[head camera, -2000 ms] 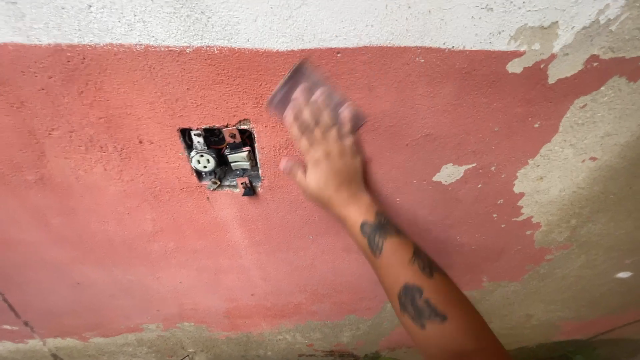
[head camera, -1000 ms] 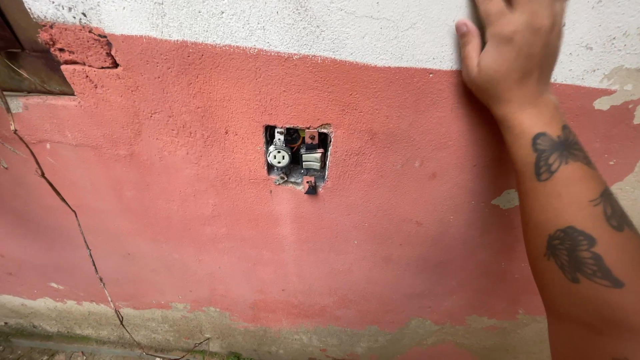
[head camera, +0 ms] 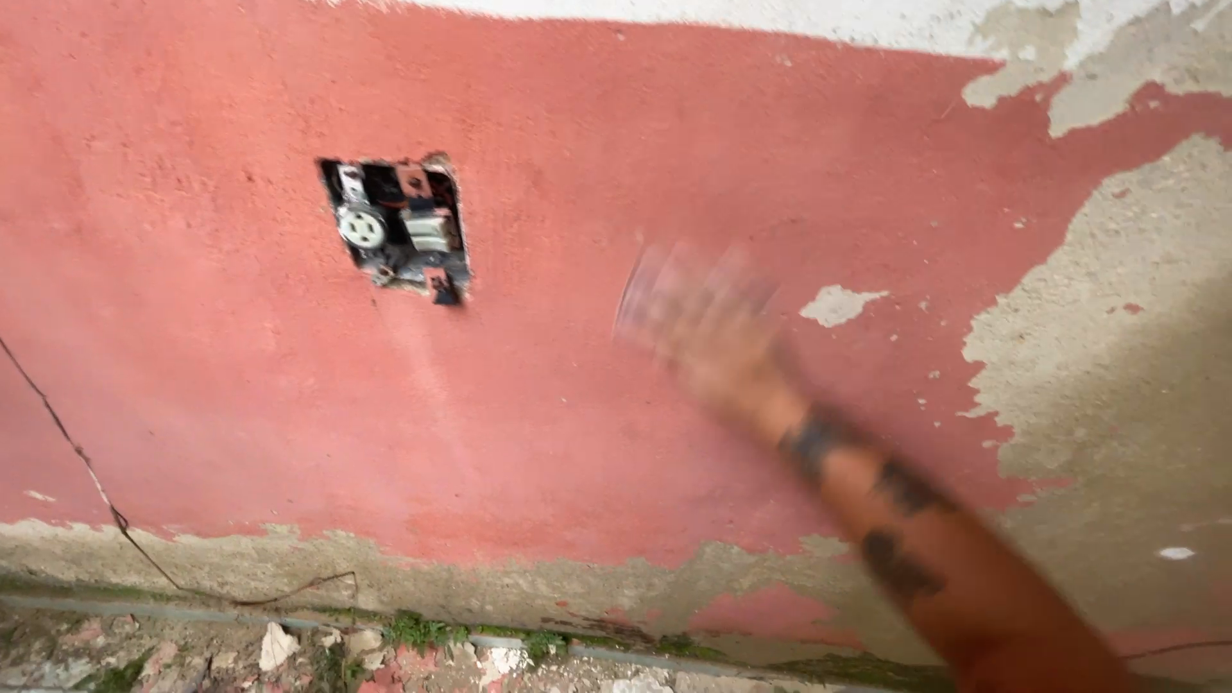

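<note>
My right hand [head camera: 717, 337], blurred by motion, lies flat against the red-painted wall [head camera: 577, 433], right of the open electrical box. Under its fingers is a thin sheet [head camera: 633, 294], likely sandpaper, though the blur hides its surface. Tattoos mark the forearm, which reaches in from the lower right. Set in the wall at upper left, the uncovered box holds a round white socket [head camera: 362, 228] and a pale switch [head camera: 428, 231], with dark wiring behind. My left hand is out of view.
Peeled paint bares grey plaster [head camera: 1136, 318] on the right, with a small chipped patch [head camera: 840, 305] nearer the hand. White paint [head camera: 722, 12] runs along the top. A thin dark wire [head camera: 117, 518] hangs at lower left. Paint flakes [head camera: 277, 647] and small weeds [head camera: 419, 630] lie along the wall's foot.
My right hand has come down from the white upper band, where it was a second ago, to the middle of the red area. The view has shifted and tilted.
</note>
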